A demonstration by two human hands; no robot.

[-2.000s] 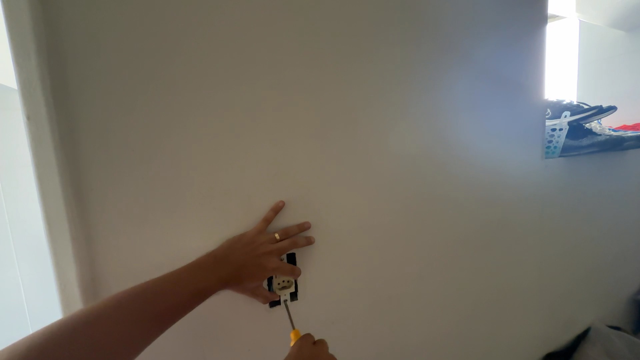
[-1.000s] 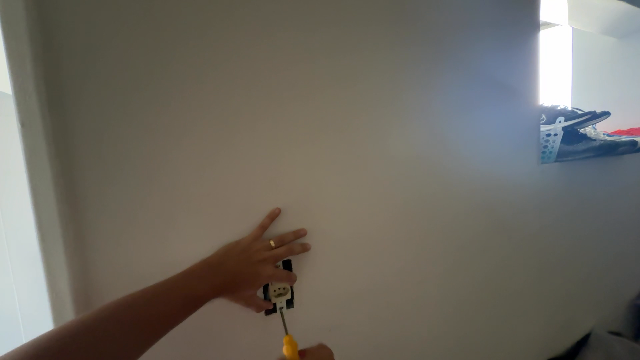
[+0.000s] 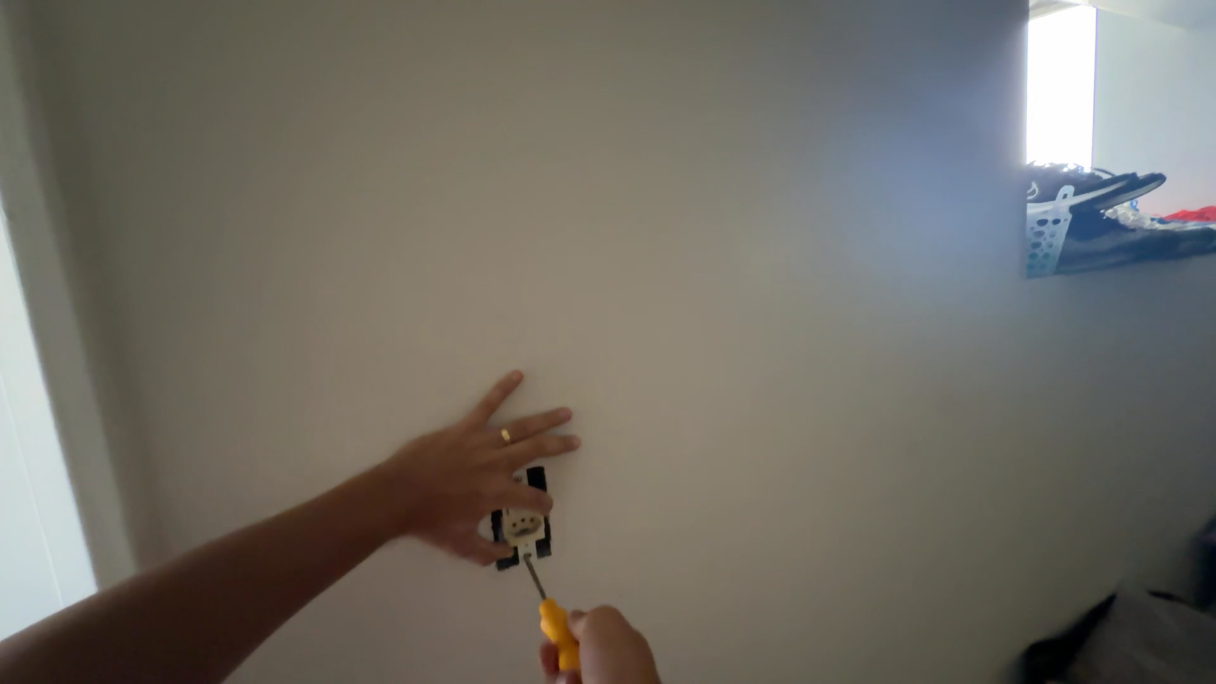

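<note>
A white electrical socket module (image 3: 524, 524) sits over a dark rectangular opening in the painted wall (image 3: 722, 380). My left hand (image 3: 475, 475), with a gold ring on one finger, lies spread over the module; its index finger and thumb grip the module's sides, and the other fingers rest on the wall. Below it, my right hand (image 3: 608, 646) is closed around the yellow handle of a screwdriver (image 3: 560, 632). The screwdriver's shaft points up, its tip at the lower tab of the module's mounting frame. The screw itself is too small to make out.
At the upper right, a white perforated basket (image 3: 1048, 237) holds footwear (image 3: 1121, 195) beside a bright window (image 3: 1061, 85). Grey and black fabric-like items (image 3: 1130, 636) lie at the lower right. A pale vertical frame edge (image 3: 66, 313) runs down the left side.
My right hand shows more around the screwdriver handle than one second ago. The left hand stays on the socket module, and the screwdriver tip remains at its lower tab.
</note>
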